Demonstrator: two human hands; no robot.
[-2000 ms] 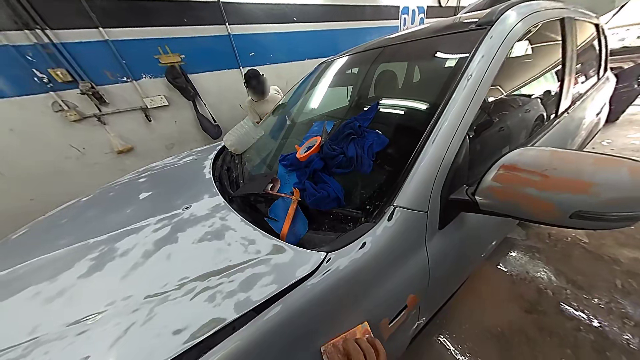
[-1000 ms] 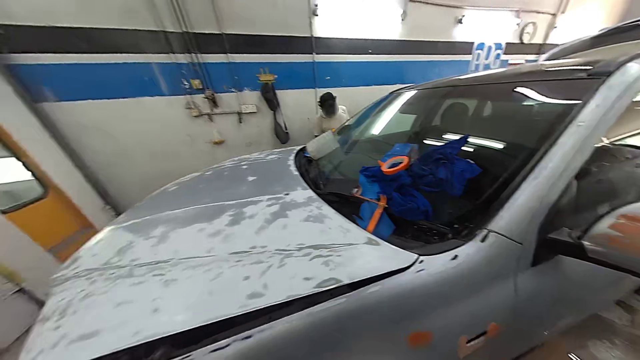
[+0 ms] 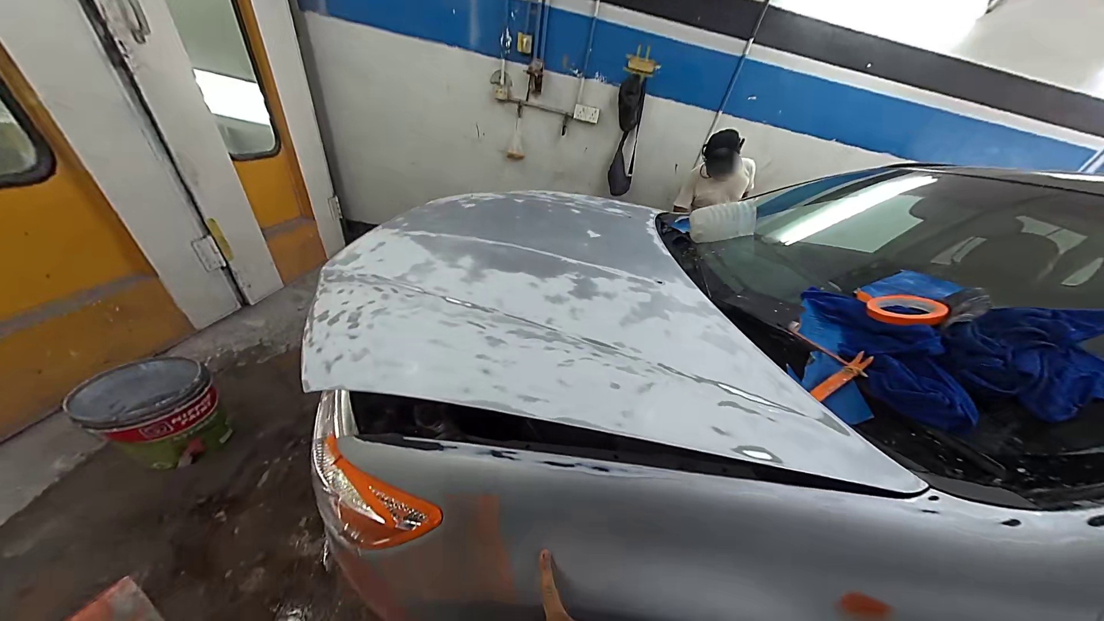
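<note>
At the bottom edge of the head view, one finger of my right hand (image 3: 552, 588) shows against the grey front fender (image 3: 690, 543) of a car; the rest of that hand is cut off. My left hand is out of view. A corner of a reddish flat block (image 3: 118, 602) pokes in at the lower left, and what holds it is hidden. The raised-edged hood (image 3: 517, 319) has patchy grey sanded areas. Orange tape edges the headlight (image 3: 375, 500). On the windshield lie blue cloths (image 3: 1026, 354), an orange tape roll (image 3: 907, 310) and an orange strip (image 3: 841, 376).
A paint bucket (image 3: 138, 405) stands on the wet floor (image 3: 216, 526) at the left, near orange and white doors (image 3: 78, 267). Across the hood, a co-worker (image 3: 720, 172) is by the wall, near a translucent plastic container (image 3: 723, 222). Pipes and a socket (image 3: 586, 113) are on the wall.
The view has swung left toward the car's front, bringing the bucket and headlight in. Two seconds ago a hand held a reddish block at the fender; one second ago no hand showed.
</note>
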